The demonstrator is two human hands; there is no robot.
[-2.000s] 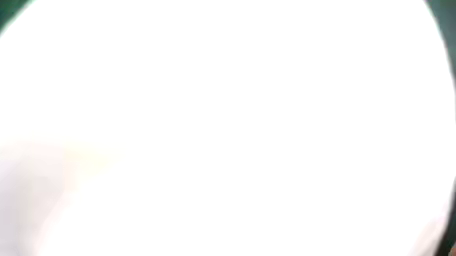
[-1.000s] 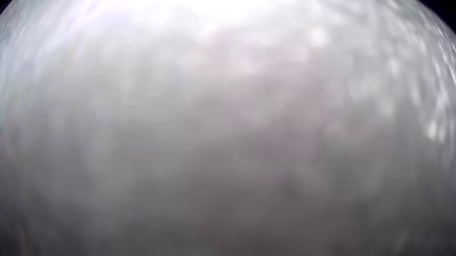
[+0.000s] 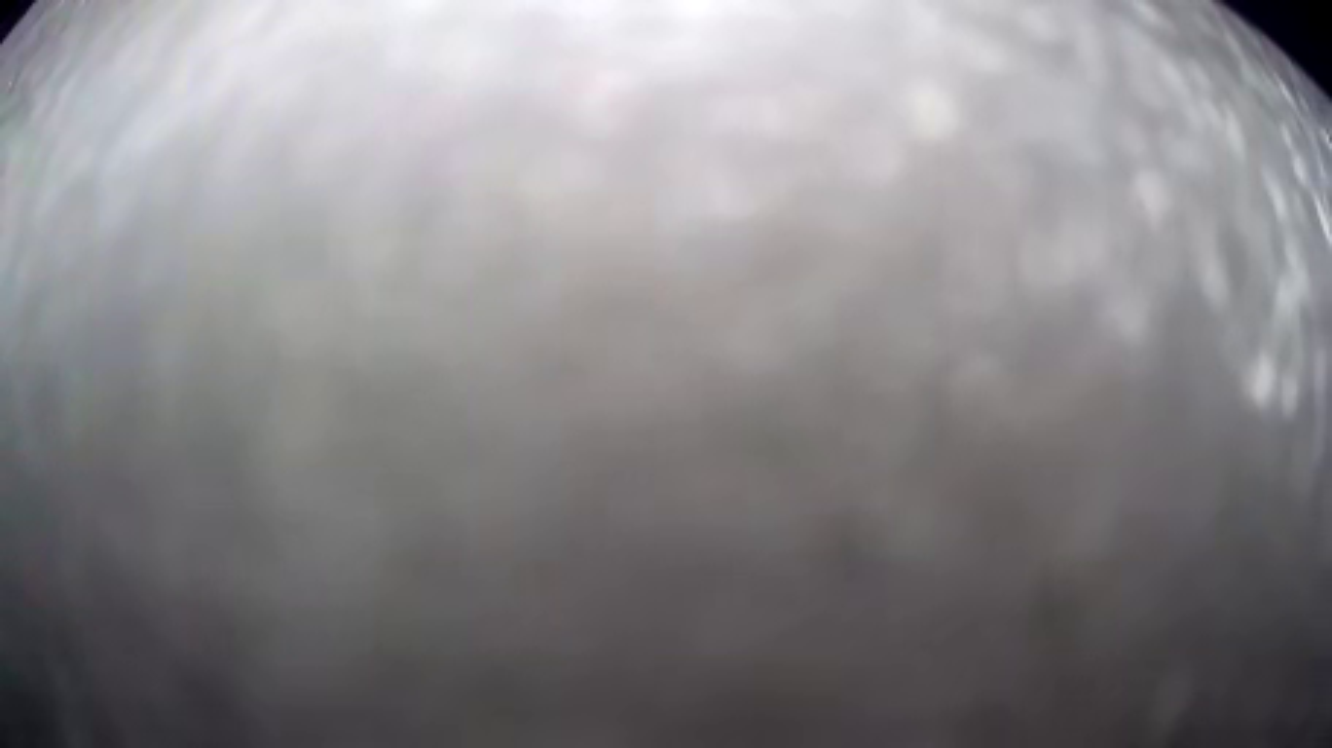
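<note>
A blurred pale grey surface (image 3: 657, 380) fills almost the whole head view, very close to the camera. It is brighter at the top and darker towards the bottom, with small bright specks at the upper right and right. What it is cannot be told. Neither my left hand nor my right hand can be made out. No tool or workpiece shows.
Small dark areas show in the top left and top right corners. Nothing else can be made out behind the blurred surface.
Two seconds ago the view was nearly all overexposed white with green edges; now it is blurred grey. Since one second ago the bright area at the top has dimmed slightly.
</note>
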